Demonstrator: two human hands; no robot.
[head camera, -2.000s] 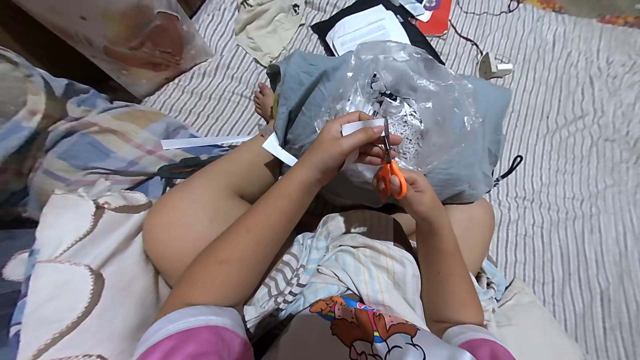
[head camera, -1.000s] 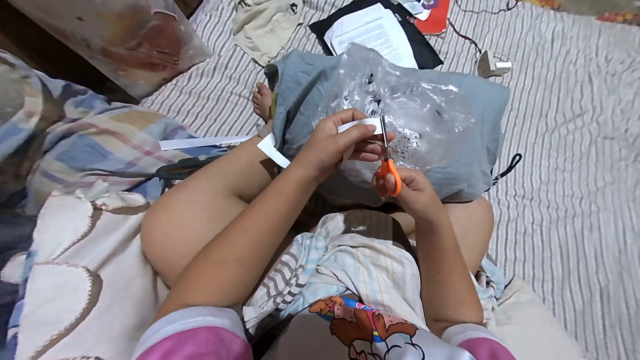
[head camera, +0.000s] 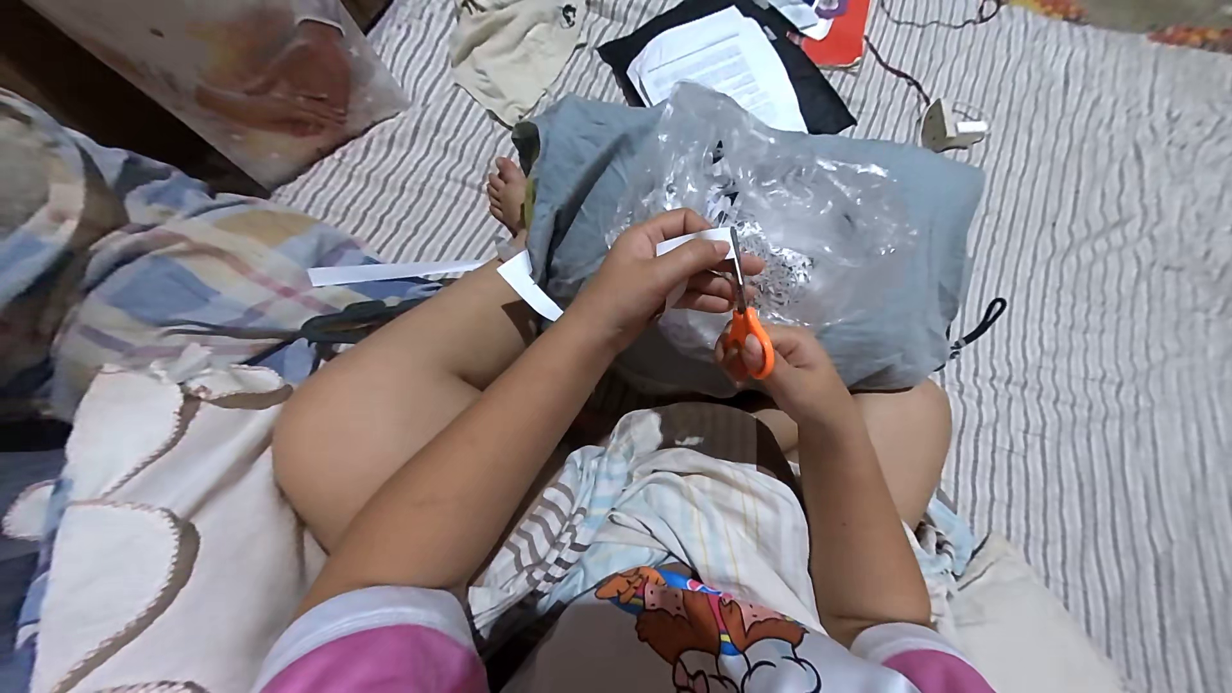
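Note:
My left hand (head camera: 664, 274) pinches a white paper strip (head camera: 698, 241) between thumb and fingers. In my right hand (head camera: 775, 366) are scissors (head camera: 749, 342) with orange handles, their blades pointing up at the strip's right end. Beneath both hands a clear plastic bag (head camera: 837, 207) holding small black-and-white paper bits lies on a grey-blue pillow (head camera: 929, 250) across the lap. Another length of white paper (head camera: 529, 286) hangs beside the left forearm; whether it joins the held strip is hidden. A further white strip (head camera: 385, 273) lies over the left thigh and plaid blanket.
Beyond the pillow lie a printed sheet (head camera: 717, 67) on a black pouch (head camera: 828, 111), a red folder or book (head camera: 847, 34), a beige cloth (head camera: 510, 48) and a white plug or adapter (head camera: 951, 127) with a cord. A plaid blanket (head camera: 221, 279) is bunched at left on the striped bedsheet (head camera: 1088, 318).
The clear bag's top has shifted and sagged into a different shape since two seconds ago. Both hands stay in nearly the same place, with the scissors at the strip.

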